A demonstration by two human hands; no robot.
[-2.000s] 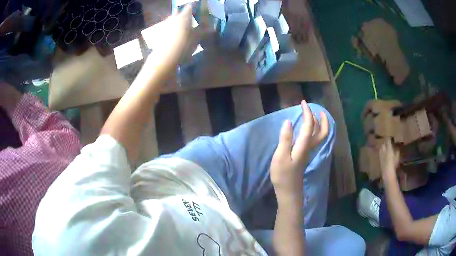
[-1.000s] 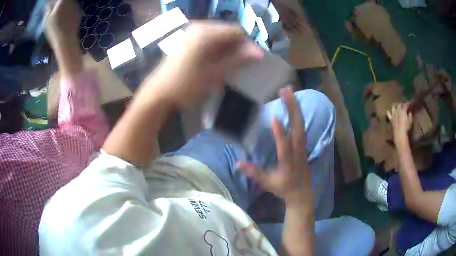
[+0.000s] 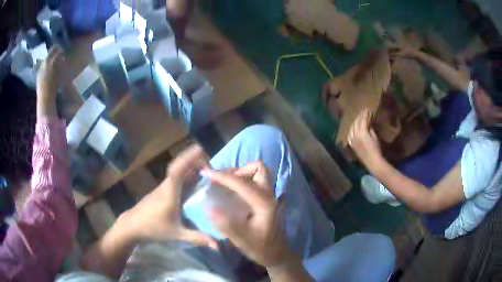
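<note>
A small pale blue carton with a white top is between my two hands above my lap, slightly blurred. My left hand curves around its left side, with fingers above and below. My right hand covers its right side and part of its top. Whether its top is fully closed is hidden. Open cartons with raised white flaps stand on brown cardboard at the upper left. Closed cartons with white tops stand nearer to me.
A person's checked sleeve and hand reach among cartons at the left. At the right, another person handles brown cardboard on the green floor. Wooden slats and a yellow line lie between us.
The view has swung right. My left hand has come back from the carton group with a carton, now between both hands; its dark opening no longer shows. The person at the right has raised the cardboard.
</note>
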